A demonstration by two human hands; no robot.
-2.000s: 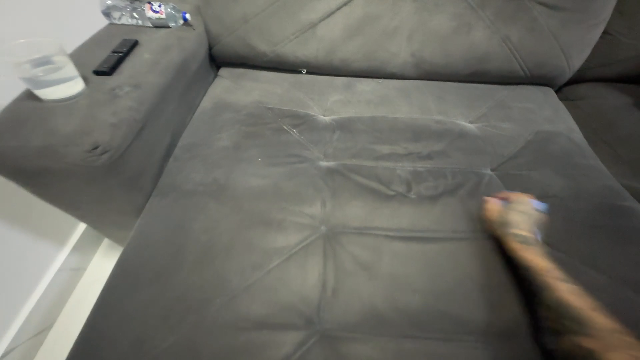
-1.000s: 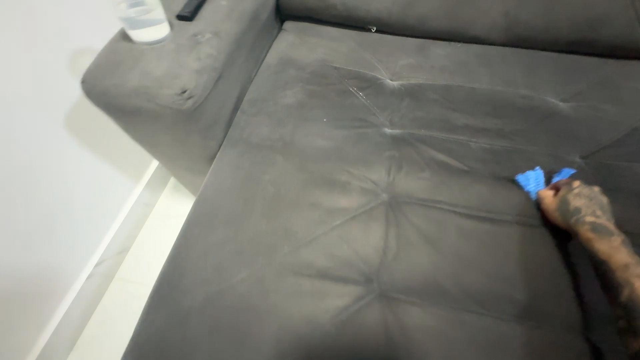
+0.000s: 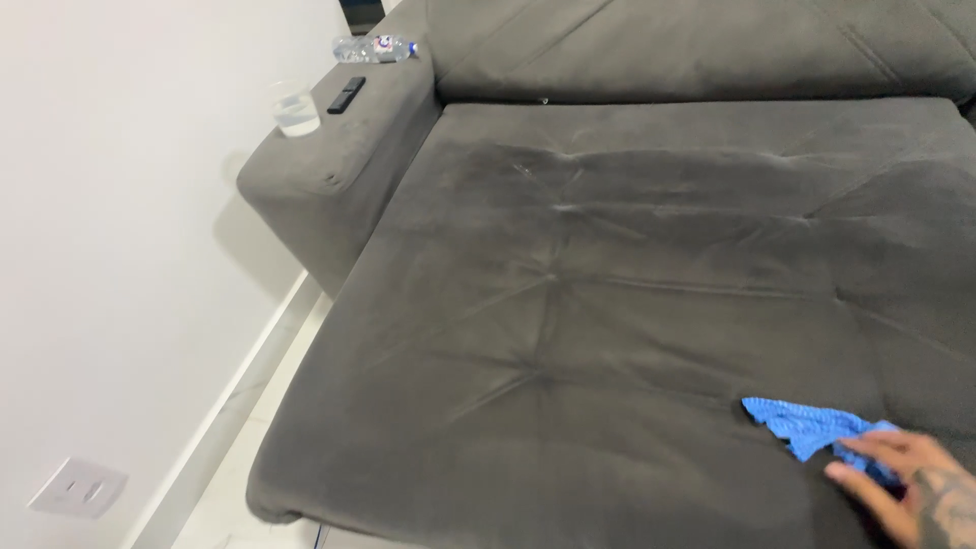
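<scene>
My right hand, tattooed on its back, is at the lower right with its fingers closed around part of a blue cleaning cloth. The rest of the cloth spreads to the left of the fingers over the dark grey tufted sofa seat. Stitched creases and tufts run across the seat's fabric. My left hand is out of the picture.
On the grey sofa armrest stand a clear plastic cup with liquid, a black remote control and a plastic bottle lying on its side. A white wall with a power outlet rises at the left.
My right hand has moved with the blue cloth toward the near edge of the seat. More of the cloth shows now than a second ago. The view has shifted too.
</scene>
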